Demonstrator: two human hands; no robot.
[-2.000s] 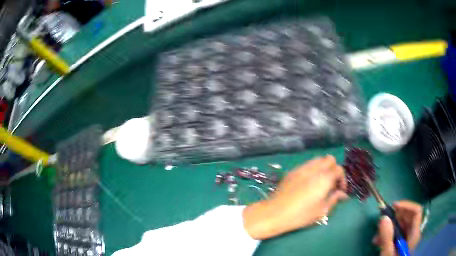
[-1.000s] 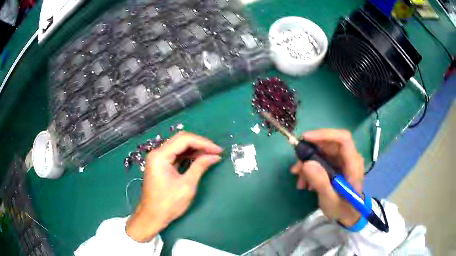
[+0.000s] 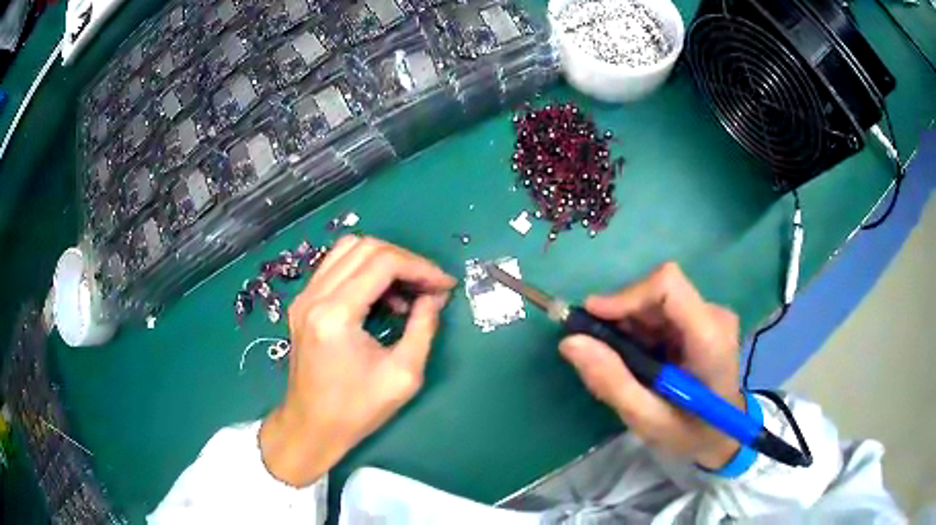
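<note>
A small silvery-white circuit board (image 3: 496, 297) lies flat on the green mat between my hands. My right hand (image 3: 667, 364) holds a blue and black soldering iron (image 3: 657, 374) like a pen. Its metal tip is over the board's top edge; contact cannot be told. My left hand (image 3: 359, 349) is left of the board, with thumb and index fingertips pinched close beside it. Whether something tiny is between them cannot be told. A dense pile of dark red and silver components (image 3: 567, 169) lies beyond the board. A looser scatter of similar components (image 3: 277, 279) lies beyond my left hand.
A stack of clear blister trays (image 3: 257, 133) stands at the back left. A white tub with silvery-white bits (image 3: 618, 46) is beside the black fan (image 3: 775, 92). Another white tub (image 3: 80, 297) is at the tray stack's left end. A cord with a white connector (image 3: 793, 256) runs at right.
The iron's tip has moved from the dense red pile to the circuit board. My left hand stays beside the board with its fingertips close together. The view has steadied.
</note>
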